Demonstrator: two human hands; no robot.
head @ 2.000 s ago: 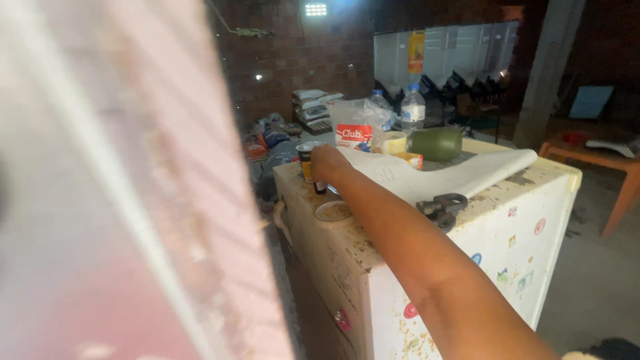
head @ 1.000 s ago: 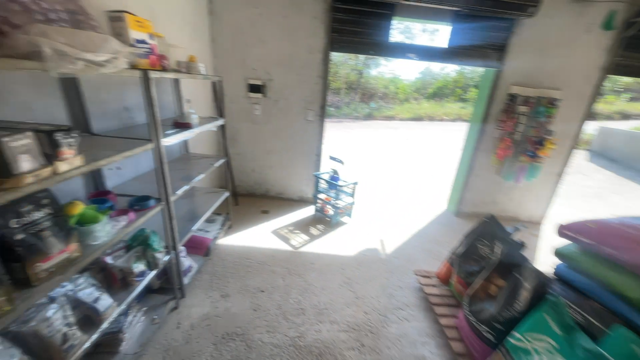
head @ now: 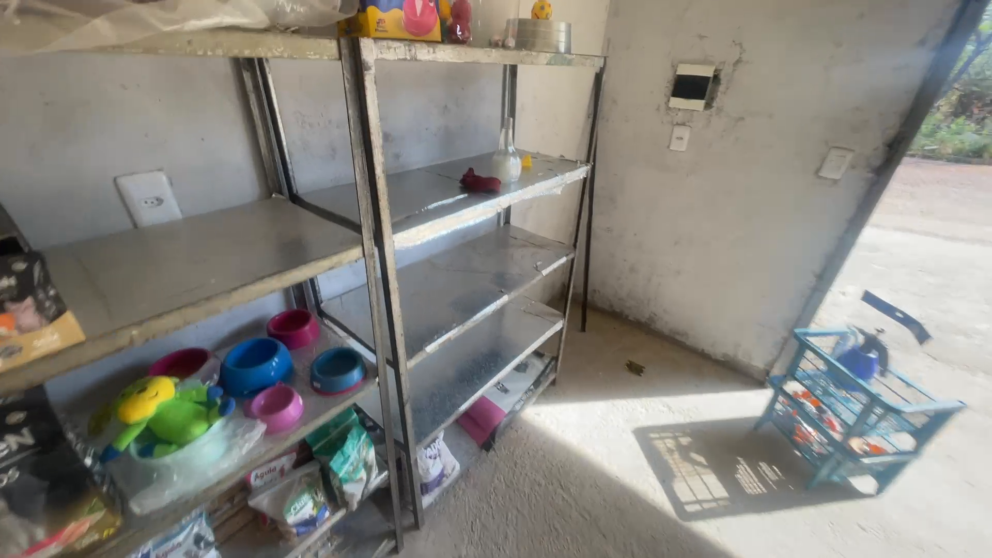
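Observation:
Neither my left hand nor my right hand shows in the head view. Metal shelving fills the left and middle. A clear glass bottle [head: 507, 155] stands upright on an upper shelf [head: 434, 198], beside a dark red item [head: 480, 181] of unclear kind. On a lower left shelf are several pet bowls, among them a blue bowl [head: 256, 366] and a pink bowl [head: 277, 408]. A green and yellow plush toy [head: 167, 415] lies left of them, over a pale container partly wrapped in clear plastic.
A turquoise rack [head: 860, 411] stands on the sunlit floor at the right, near the doorway. Packaged bags, one of them green [head: 345, 457], lie low on the left shelving. A wall [head: 736, 217] with an electrical box [head: 691, 87] rises behind.
The view has swung from a white cabinet with an arm reaching over it to the room, then closer to the shelving. The arm seen two seconds ago is out of view.

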